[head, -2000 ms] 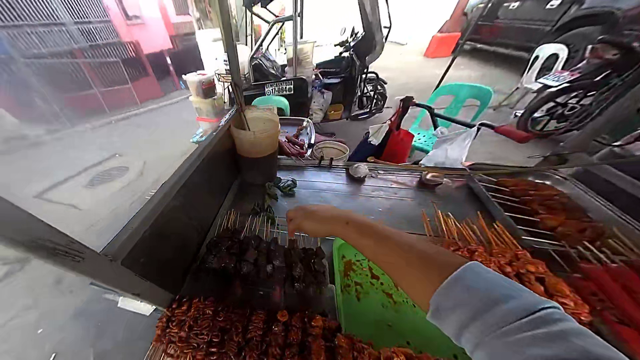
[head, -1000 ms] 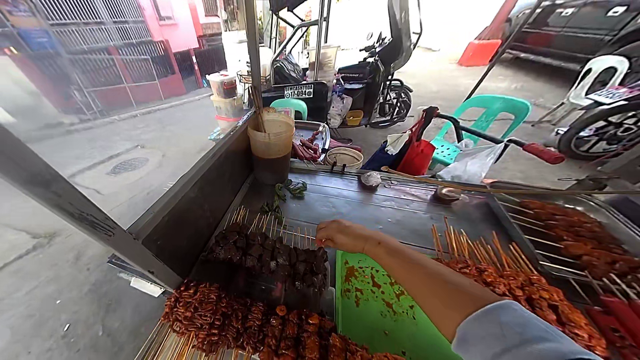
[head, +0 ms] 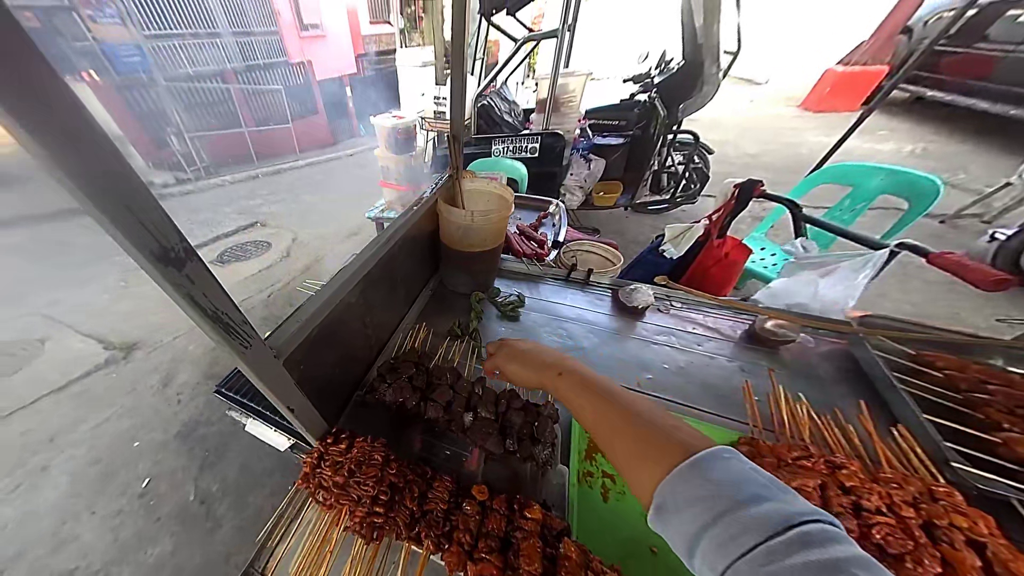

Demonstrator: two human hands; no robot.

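My right hand (head: pixel 520 362), at the end of a grey-blue sleeve, is at the bamboo stick ends of the dark meat skewers (head: pixel 472 404). Its fingertips are bent down at the sticks; whether they grip one is hidden. Reddish-brown intestine skewers (head: pixel 360 484) lie nearer me, sticks towards me. A green tray (head: pixel 600 496) with sauce smears sits under my forearm. Further right is a pile of red marinated meat skewers (head: pixel 872 488). Green leaves (head: pixel 506 304) lie on the metal counter (head: pixel 576 320) beyond my hand. My left hand is out of view.
A plastic container of brown liquid (head: pixel 474 240) stands in the counter's far left corner, against the raised metal side (head: pixel 352 320). A slanting metal post (head: pixel 176 248) rises at left. Small tied bags (head: pixel 636 298) sit along the back edge. A metal tray of skewers (head: pixel 960 392) is at right.
My right hand has shifted left along the stick ends of the dark meat skewers. The view has moved slightly.
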